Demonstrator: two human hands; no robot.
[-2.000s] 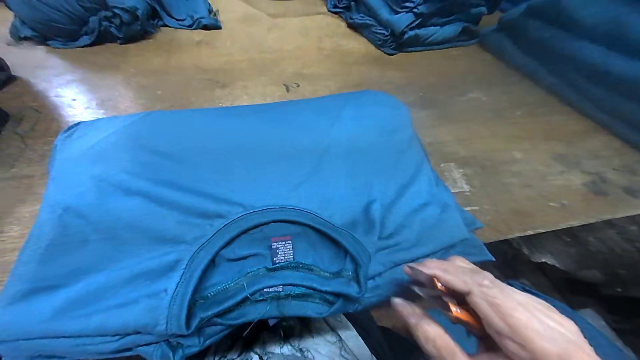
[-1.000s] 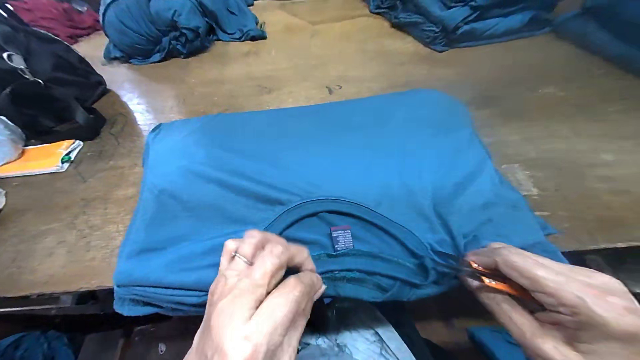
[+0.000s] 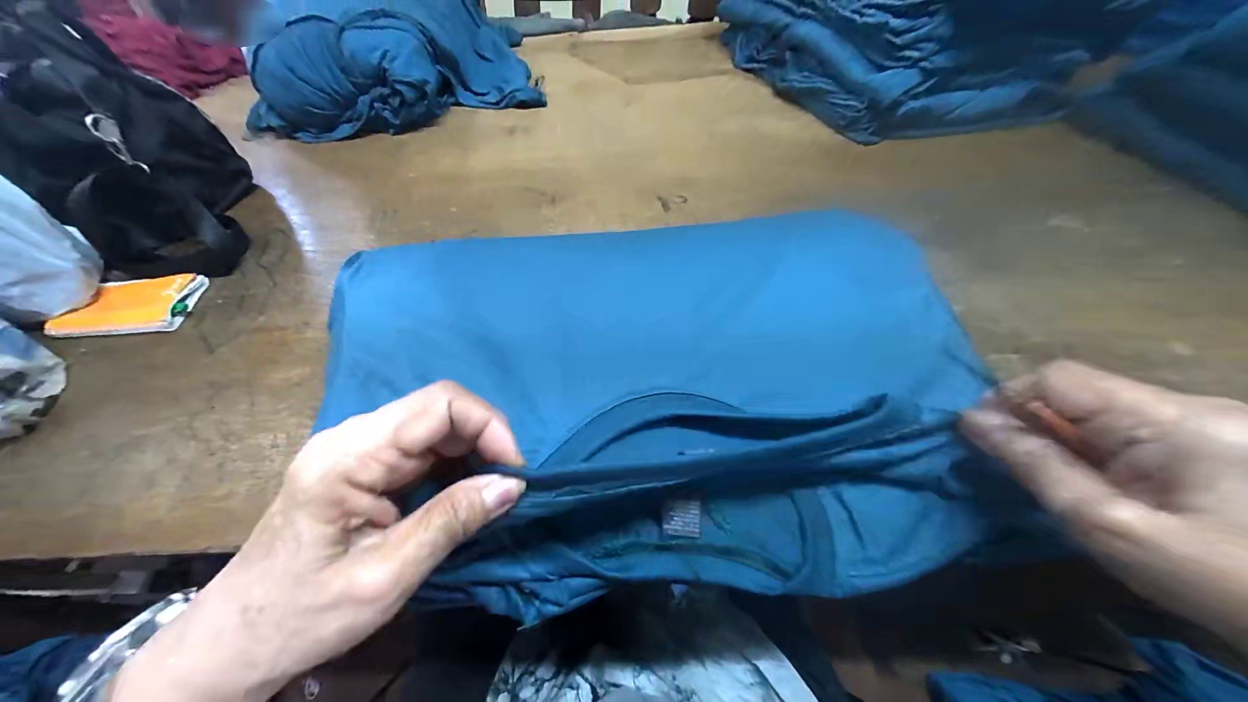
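A stack of teal knit shirts [image 3: 624, 302] lies at the front edge of the wooden table, neck openings toward me. My left hand [image 3: 400, 497] pinches the neckline band of the upper shirt between thumb and fingertips. At the other end of that band, my right hand [image 3: 1102, 458] grips the cloth near the shoulder and also has a small orange-handled tool [image 3: 1053, 421] in its palm, mostly hidden by the fingers. The band is stretched between both hands. Below it shows another neckline with a printed neck label [image 3: 682, 518].
Bunched teal cloth [image 3: 361, 73] lies at the back left, and more teal garments [image 3: 897, 68] at the back right. On the left are a black bag [image 3: 107, 146], an orange notebook [image 3: 132, 304], plastic bags [image 3: 44, 253] and maroon cloth [image 3: 161, 44].
My left hand, out of view at first, has come in and taken hold of the neckline. The band is now lifted and drawn taut. The view has shifted to the left.
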